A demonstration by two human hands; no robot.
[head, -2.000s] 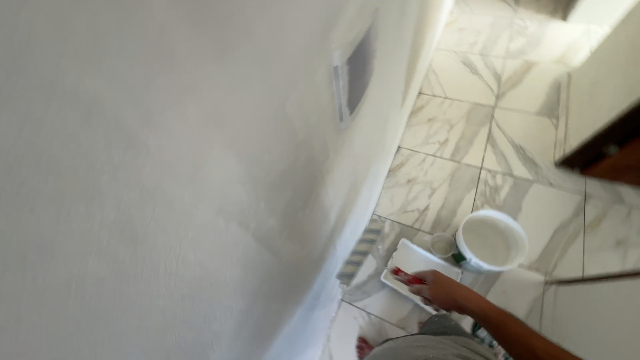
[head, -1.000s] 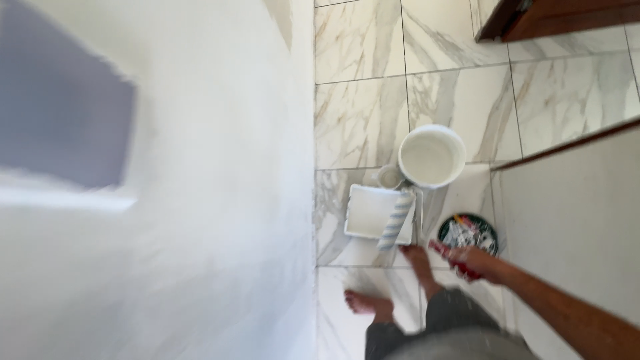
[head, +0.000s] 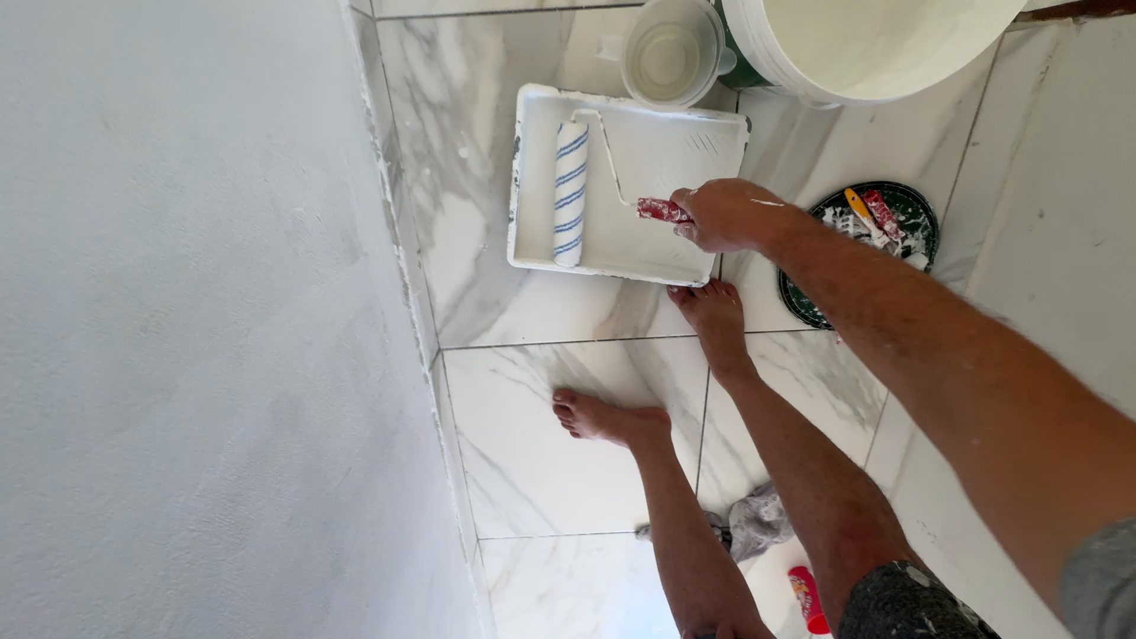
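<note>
My right hand (head: 729, 216) is closed around the red, paint-spattered handle of a paint roller (head: 571, 193). The roller's white sleeve with blue spiral stripes lies over the left part of a white paint tray (head: 744, 146) on the marble-look floor tiles. A thin wire frame joins sleeve and handle. White paint marks the back of the hand. My left hand is out of the picture.
A clear plastic tub (head: 671, 58) and a white bucket (head: 794, 75) of pale paint stand beyond the tray. A dark green lid (head: 923, 209) holds paint-smeared tools. My bare feet, a grey rag (head: 761, 522) and a red container (head: 808, 601) are nearer. A painted wall (head: 204, 319) runs along the left.
The roller in my right hand has come over the tray; one second ago its sleeve was at the tray's right edge. The view has turned down, closer to the floor.
</note>
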